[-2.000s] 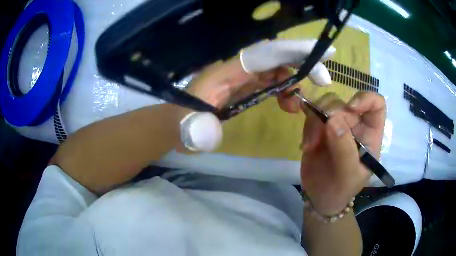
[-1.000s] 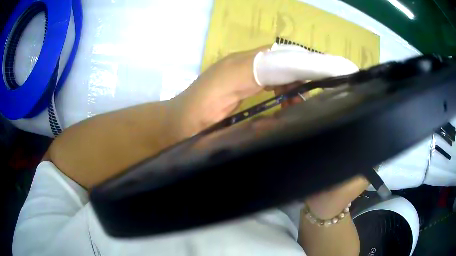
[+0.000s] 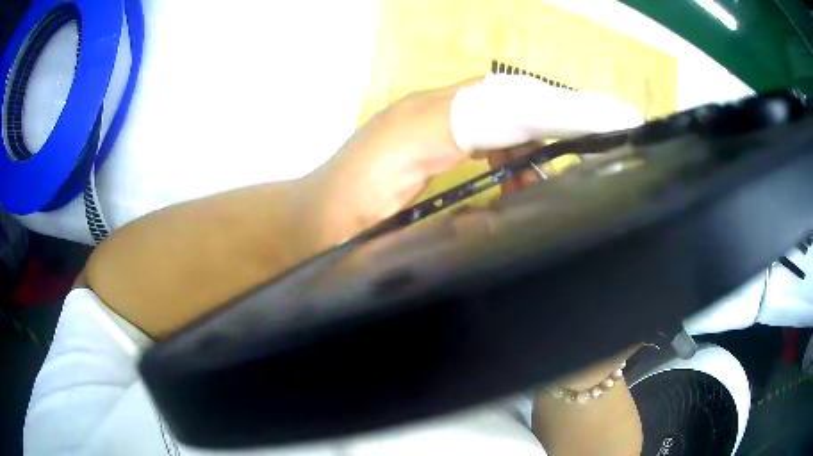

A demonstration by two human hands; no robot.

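A black phone middle frame (image 3: 481, 312) looks huge and blurred close to the camera, tilted edge-on across the lower middle. My left hand (image 3: 401, 151), with a white finger cot, holds it from behind at its far edge. My right hand (image 3: 588, 365) is mostly hidden behind the frame; its wrist with a bead bracelet shows below. The end of the tweezers (image 3: 684, 344) sticks out past the frame near that hand, and a small thin tip shows at the frame's far side. The right-hand grip itself is hidden.
A yellow backing sheet (image 3: 428, 44) lies behind my left hand, with a black-barred strip (image 3: 535, 73) on it. A blue tape reel (image 3: 111, 80) stands at the left, its strip (image 3: 94, 209) hanging down. Dark strips (image 3: 790, 266) lie at the right. A white round-edged object (image 3: 733, 383) is below right.
The phone frame has swung from the upper left down across the view, covering most of my right hand. Over the last second it has barely moved, and the picture is brighter.
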